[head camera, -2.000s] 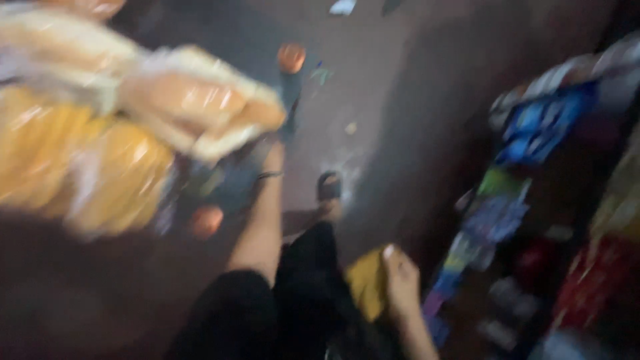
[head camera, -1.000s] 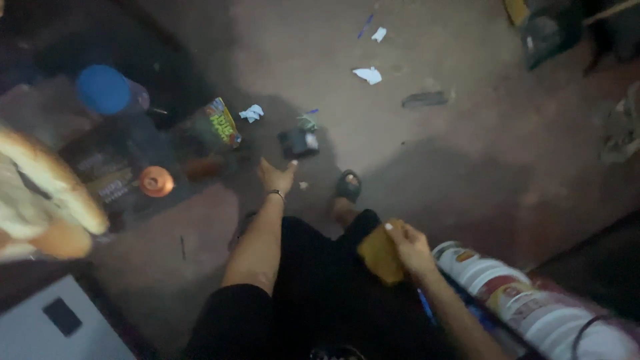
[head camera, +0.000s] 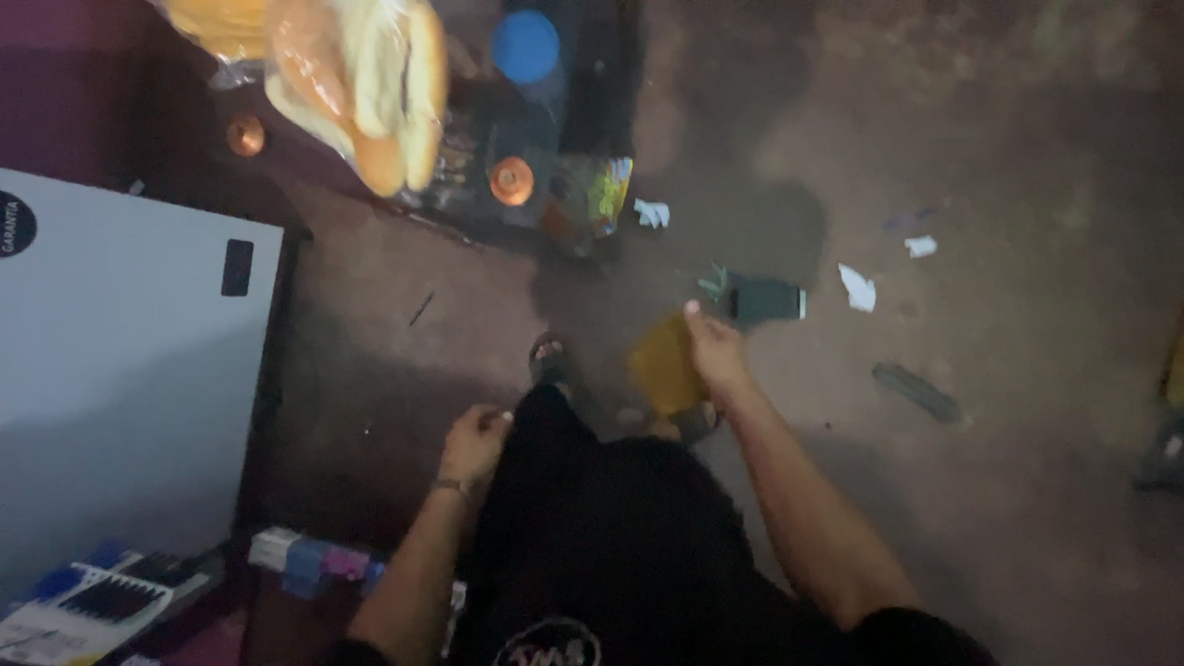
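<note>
My right hand (head camera: 720, 356) grips a yellow-brown cloth (head camera: 668, 365) by its edge, thumb on top, and holds it in front of my body at thigh height. Beyond that hand a dark rectangular object (head camera: 768, 301) lies on the floor, with a small green scrap (head camera: 713, 283) beside it. My left hand (head camera: 476, 444) hangs near my left thigh with its fingers loosely curled; whether anything is inside them cannot be told. A band circles that wrist. Below are my dark trousers (head camera: 610, 518) and a sandalled foot (head camera: 549, 356).
A white appliance top (head camera: 139, 342) stands at left. Bagged bread rolls (head camera: 407, 92), a blue round lid (head camera: 525, 46) and orange-copper round objects (head camera: 511, 180) are at upper left. White paper scraps (head camera: 857, 288) and a dark elongated piece (head camera: 916, 392) lie on the floor.
My right hand with the cloth has moved forward from beside my thigh. My left hand, reaching forward a second ago, is back near my thigh. The view has turned strongly.
</note>
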